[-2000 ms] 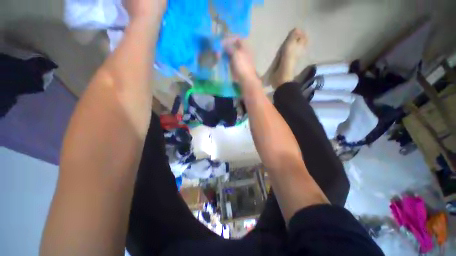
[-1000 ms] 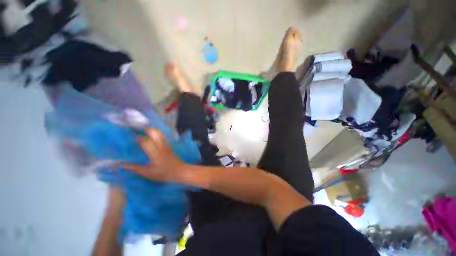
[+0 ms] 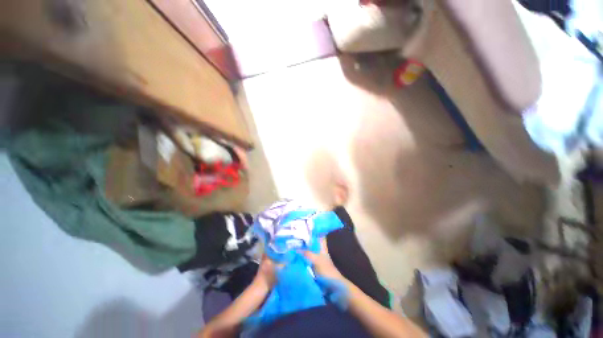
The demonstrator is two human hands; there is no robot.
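Note:
A bright blue plastic bag [image 3: 294,290] is held in front of my lap. Its top is bunched, with white or pale lilac crumpled material [image 3: 289,226] showing at the opening. My left hand [image 3: 270,272] grips the bag's left side just below the bunched part. My right hand [image 3: 322,264] grips its right side at about the same height. The fingers are blurred and partly hidden by the plastic. The bag hangs down towards my dark clothing.
A green cloth [image 3: 99,211] and dark fabric [image 3: 221,241] lie at left. A wooden board [image 3: 152,59] overhangs a box and red items [image 3: 217,178]. A bright doorway floor [image 3: 297,112] is ahead. Pale and dark fabric stacks [image 3: 446,304] lie at lower right.
The view has turned from the basket and tiled floor towards a bright doorway. The blue bag has moved from the left to in front of my lap, gathered between both hands.

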